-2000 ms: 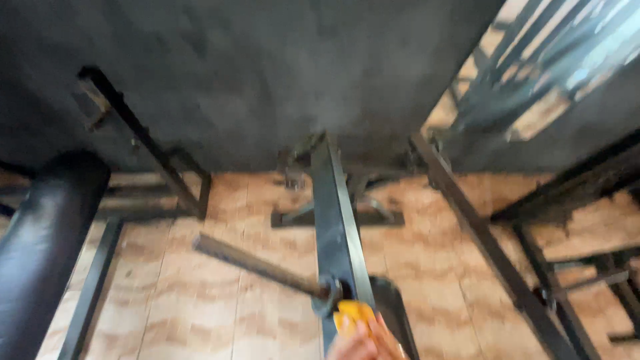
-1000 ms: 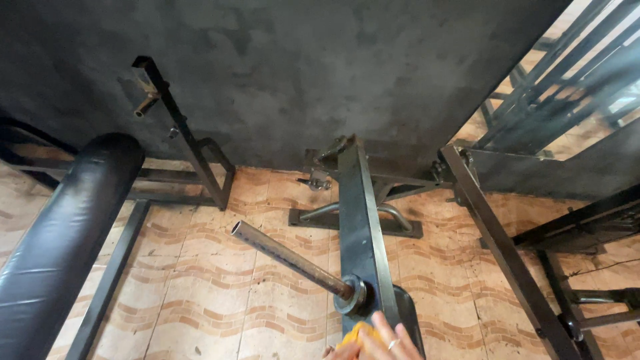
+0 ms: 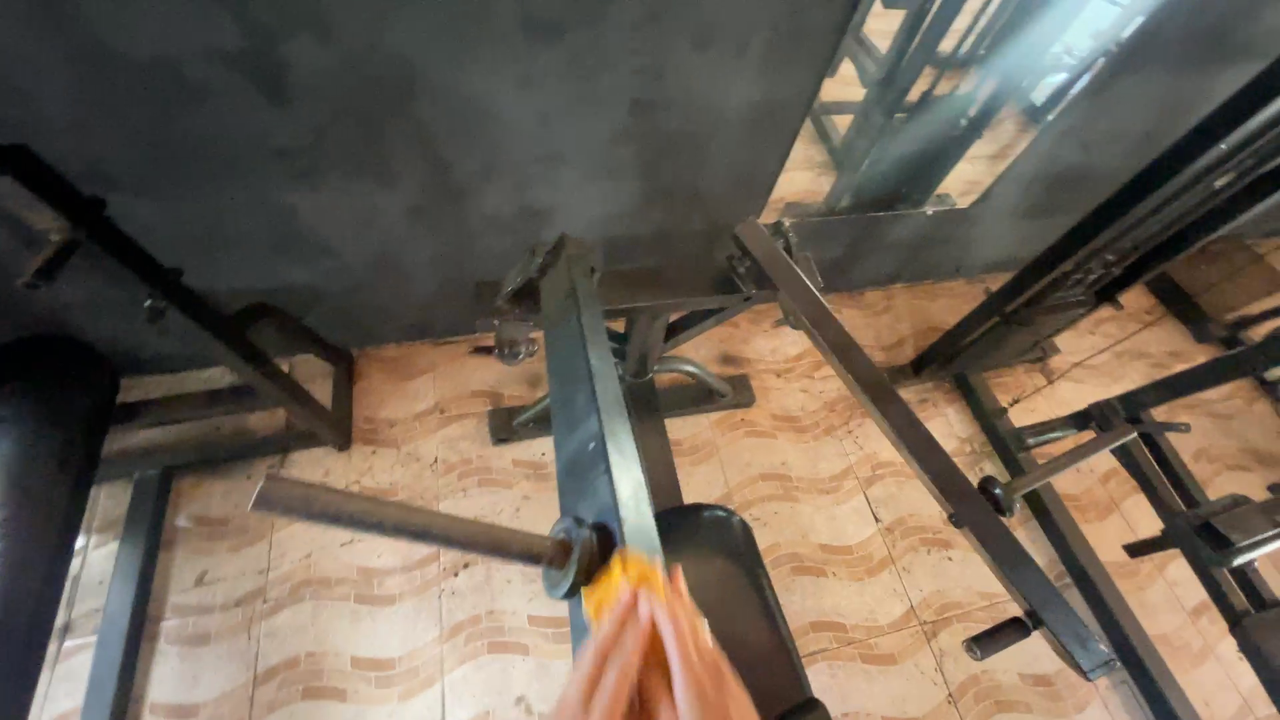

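At the bottom centre, my left hand (image 3: 601, 665) and my right hand (image 3: 702, 655) are close together, blurred, with their fingers converging on a yellow cloth (image 3: 622, 584). The cloth lies against the dark metal lever arm (image 3: 590, 430) of a gym machine, just beside the round collar (image 3: 572, 558) of a bare metal weight peg (image 3: 410, 522). That peg sticks out to the left. Between and under the fingers the cloth is partly hidden. A black padded seat (image 3: 735, 600) is behind and to the right of my hands.
A second lever arm (image 3: 900, 420) with pegs slants down on the right. Further right are more machine frames (image 3: 1140, 400). On the left are a black padded roll (image 3: 50, 500) and a metal frame (image 3: 240, 360). A dark wall (image 3: 420, 150) with a mirror (image 3: 900, 110) rises behind the tiled floor.
The yellow cloth, largely covered by fingers a second ago, shows more now, beside the peg's collar. The view has swung somewhat.
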